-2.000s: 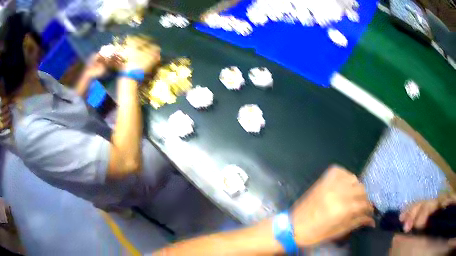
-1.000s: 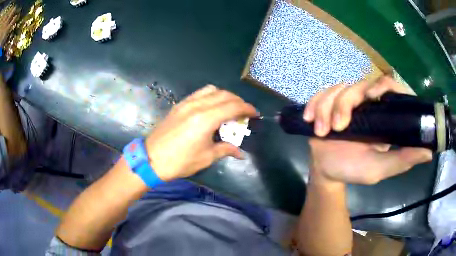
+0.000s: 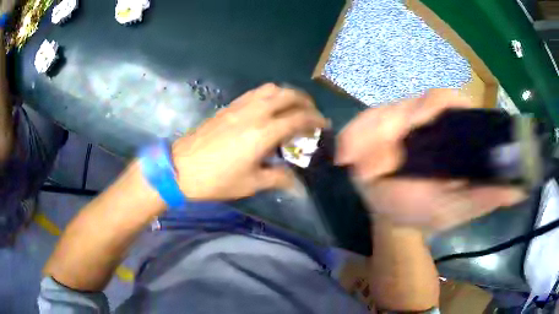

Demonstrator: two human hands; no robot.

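My left hand [image 3: 239, 144], with a blue band at the wrist, holds a small white plastic housing [image 3: 301, 149] between thumb and fingers. Brass-coloured metal shows in the housing. My right hand [image 3: 404, 159], blurred, holds the thick black electric screwdriver [image 3: 463, 145], with a pale ring at its cable end. My right fingers are close to the housing; the screwdriver's tip is hidden or blurred, so contact cannot be told.
A cardboard tray [image 3: 487, 87] full of tiny silvery-blue screws lies behind my right hand. White housings [image 3: 46, 56] and a gold heap [image 3: 27, 23] are at upper left. Dark specks [image 3: 202, 91] lie behind my left hand. A black cord [image 3: 490, 250] runs right. A neighbour's arm shows at the left edge.
My right hand has moved left, towards the housing, with the screwdriver. The housing in my left fingers has turned and moved slightly right and up. The view has shifted a little.
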